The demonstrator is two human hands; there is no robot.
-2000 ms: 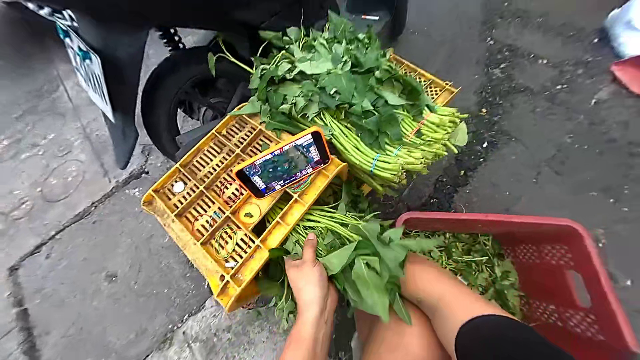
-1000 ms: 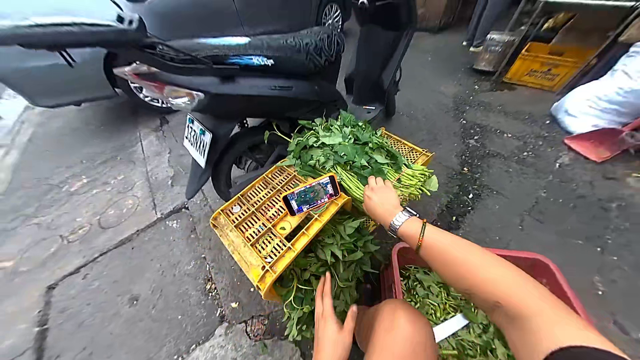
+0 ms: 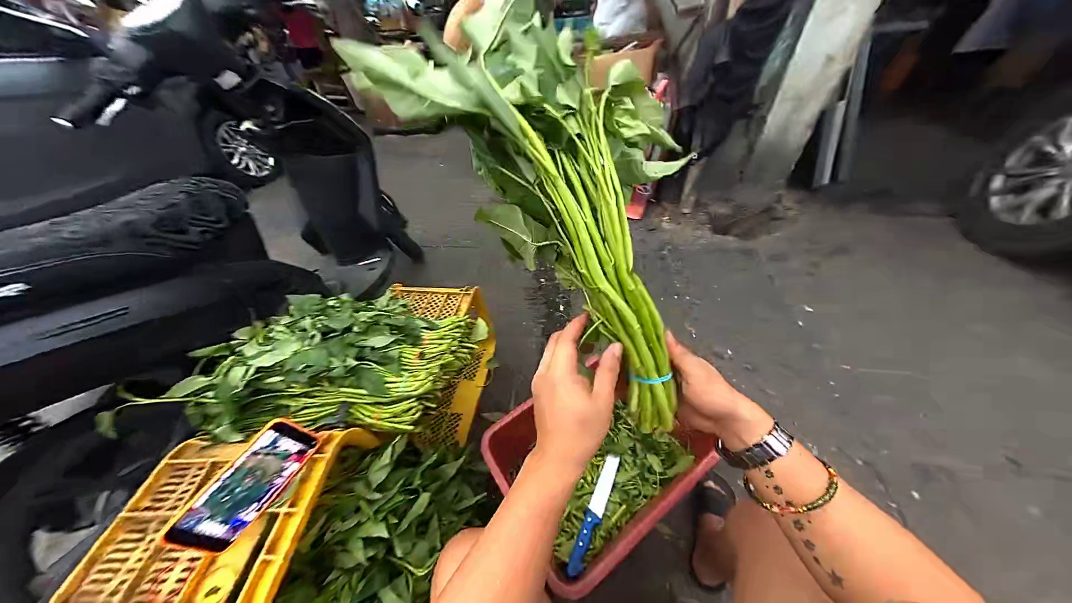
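Note:
A bundle of leafy green stems (image 3: 603, 243), tied near its cut ends with a blue rubber band (image 3: 651, 379), stands tilted, leaves up, between my hands. My left hand (image 3: 574, 389) touches its left side with fingers partly spread. My right hand (image 3: 712, 394), with a metal watch and a beaded bracelet at the wrist, is against the lower right side, its fingers partly hidden behind the stems. Below is a red plastic basket (image 3: 632, 544) of loose greens, on which lies a blue-handled knife (image 3: 595, 515).
Banded bundles (image 3: 335, 364) are stacked on a yellow plastic crate (image 3: 469, 402) at left. A phone (image 3: 243, 486) lies on a nearer yellow crate (image 3: 293, 536), beside more loose greens (image 3: 394, 519). A parked motor scooter (image 3: 126, 293) and a car stand behind; another car's wheel (image 3: 1034, 184) is at right.
The view has swung up and right. My right hand has left the stacked bundles, and both hands are now at a banded bundle above the red basket.

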